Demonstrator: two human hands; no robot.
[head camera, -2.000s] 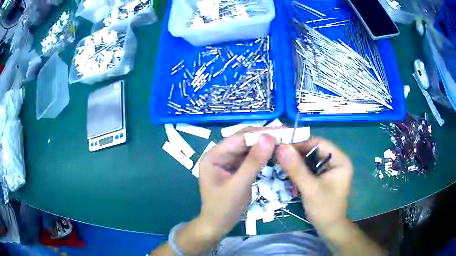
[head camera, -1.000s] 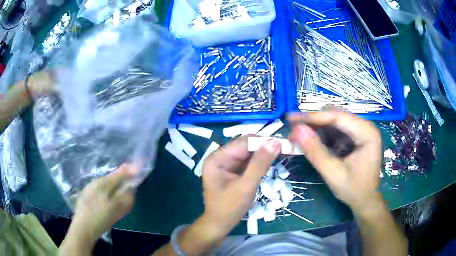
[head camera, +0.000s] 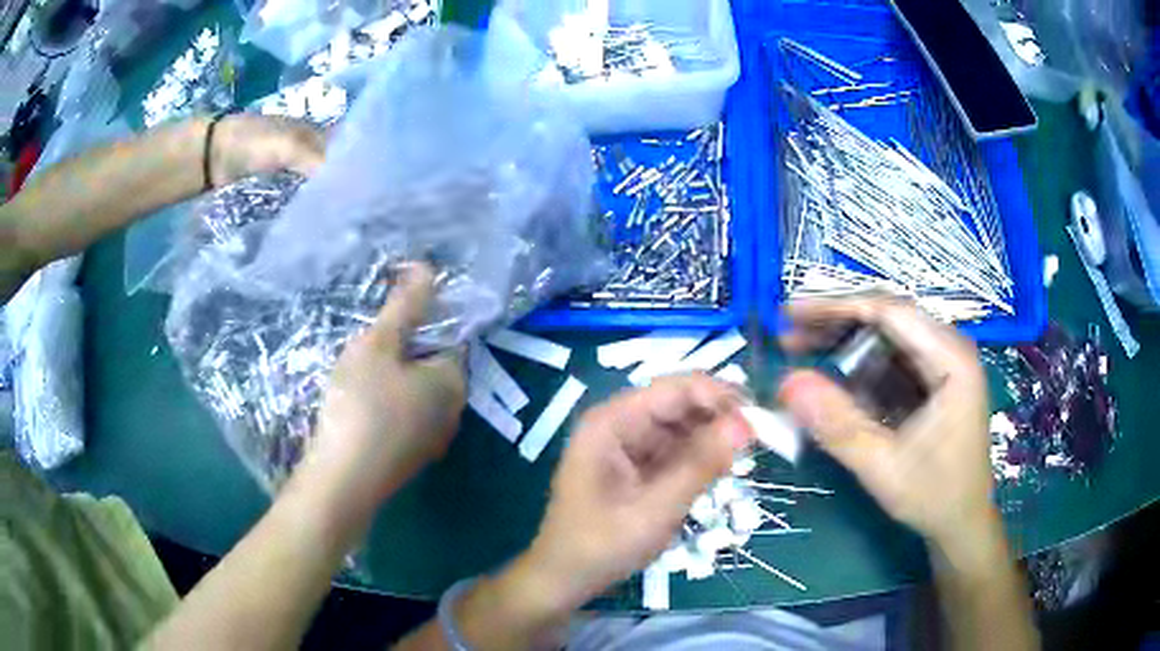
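My left hand (head camera: 642, 477) pinches a small white strip (head camera: 772, 434) at its fingertips; the strip is blurred and tilted down to the right. My right hand (head camera: 910, 432) is close beside it, its thumb near the strip's right end; whether it touches is unclear. A dark and metallic tool (head camera: 875, 366) lies in my right palm, partly hidden by the fingers. Below the strip is a tangled pile of white-tabbed pieces (head camera: 719, 524) with thin rods poking out. Loose white strips (head camera: 551, 417) lie below the blue trays.
Another person's hands (head camera: 394, 394) hold a large clear bag of metal parts (head camera: 274, 369) at the left, overlapping the left blue tray (head camera: 636, 318). The right blue tray (head camera: 1028, 229) holds long rods. A frosted tub (head camera: 636, 104), phone (head camera: 969, 70) and dark red pile (head camera: 1053, 401) also show.
Another person's bag has come in from the left and moved right over the tray, hiding the scale. My hands have moved slightly right and down; the strip has turned from level to tilted.
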